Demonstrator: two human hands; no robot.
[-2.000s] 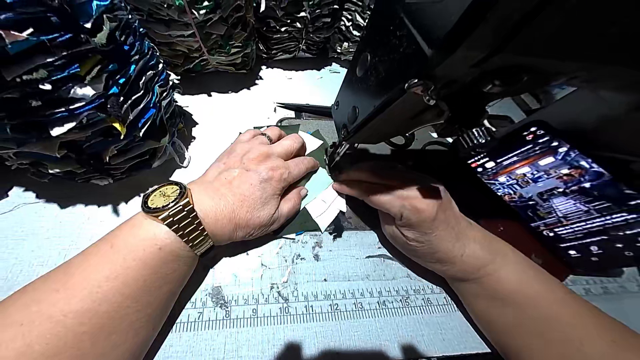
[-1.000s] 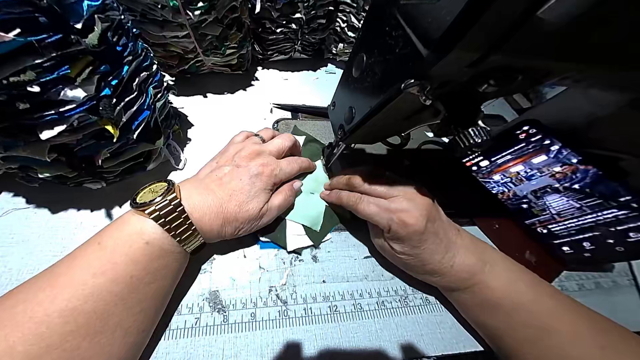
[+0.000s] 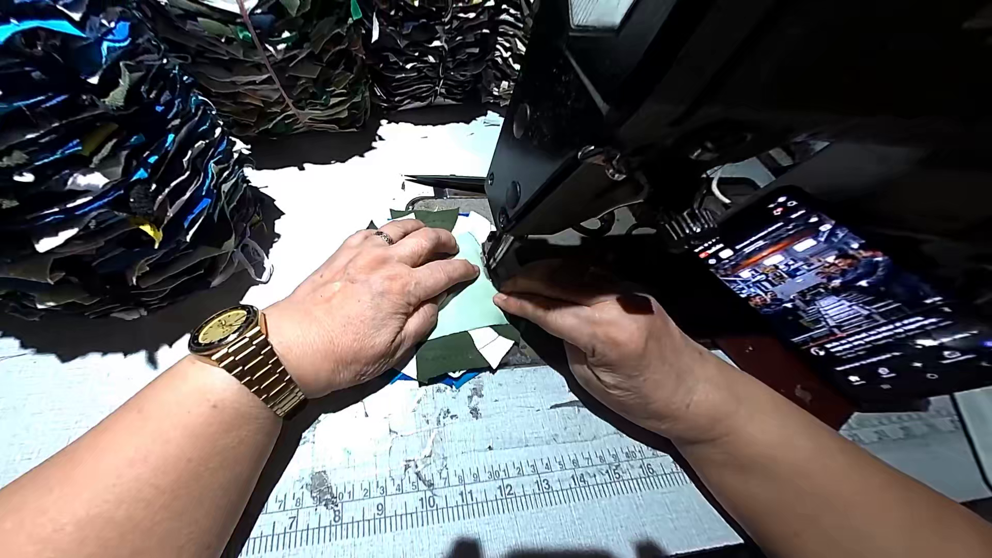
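Note:
My left hand (image 3: 372, 298), with a ring and a gold watch above the wrist, presses its fingers on layered fabric pieces. A pale green piece (image 3: 470, 310) lies on top, with dark green (image 3: 452, 354), white and blue pieces under it. My right hand (image 3: 612, 341) pinches the right edge of the pale green fabric, its fingers partly in shadow. Both hands are beside the needle area of a black sewing machine (image 3: 535, 170); the presser foot (image 3: 497, 249) touches or nearly touches the fabric, and the needle cannot be made out.
Tall bundles of fabric scraps (image 3: 108, 170) stand at the left, with tied bundles (image 3: 271, 70) behind. A dark pointed tool (image 3: 449, 183) lies behind the fabric. A smartphone (image 3: 845, 287) with its screen lit leans at the right. Ruler markings (image 3: 465, 496) run along the near table surface.
The fabric under my hands has shifted and turned; dark green and white pieces now show at its near edge and more dark green at its far edge. Both hands stay beside the machine's foot.

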